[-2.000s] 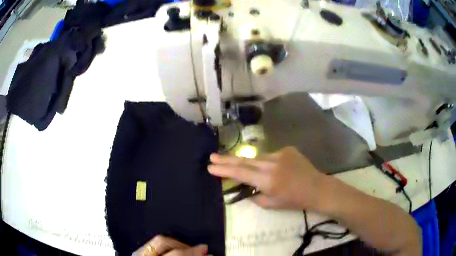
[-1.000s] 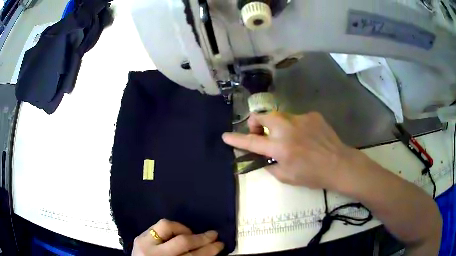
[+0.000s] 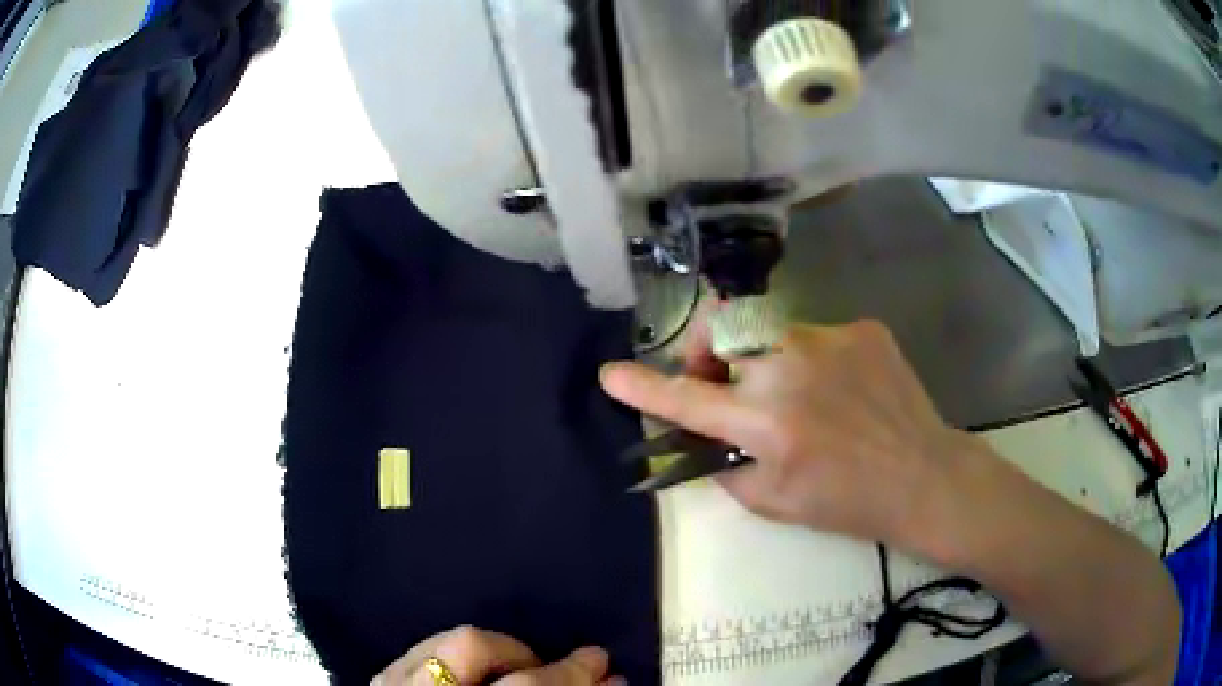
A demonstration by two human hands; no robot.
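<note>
A dark navy cut panel (image 3: 469,456) lies flat, its upper right edge under the head of the sewing machine (image 3: 469,121). A pale yellow sticker (image 3: 394,478) is on it. My left hand (image 3: 496,659), with a gold ring, rests on the panel's near end, partly cut off by the picture's bottom edge. My right hand (image 3: 818,436) holds dark thread snips (image 3: 690,460) in the palm, blades pointing left over the panel's right edge. Its index fingertip touches the panel just below the needle area. The needle tip is hidden by the machine head.
A pile of dark cut pieces (image 3: 107,161) lies at the upper left. A red-handled tool (image 3: 1132,429) and a knotted black cord (image 3: 925,614) lie at the right. A white cloth scrap (image 3: 1045,255) lies behind the needle area. A printed scale (image 3: 764,633) runs along the near edge.
The view has moved closer to the machine head. My right hand's fingers have bent, and the snips' blades show more clearly. My left hand still rests on the panel's near end.
</note>
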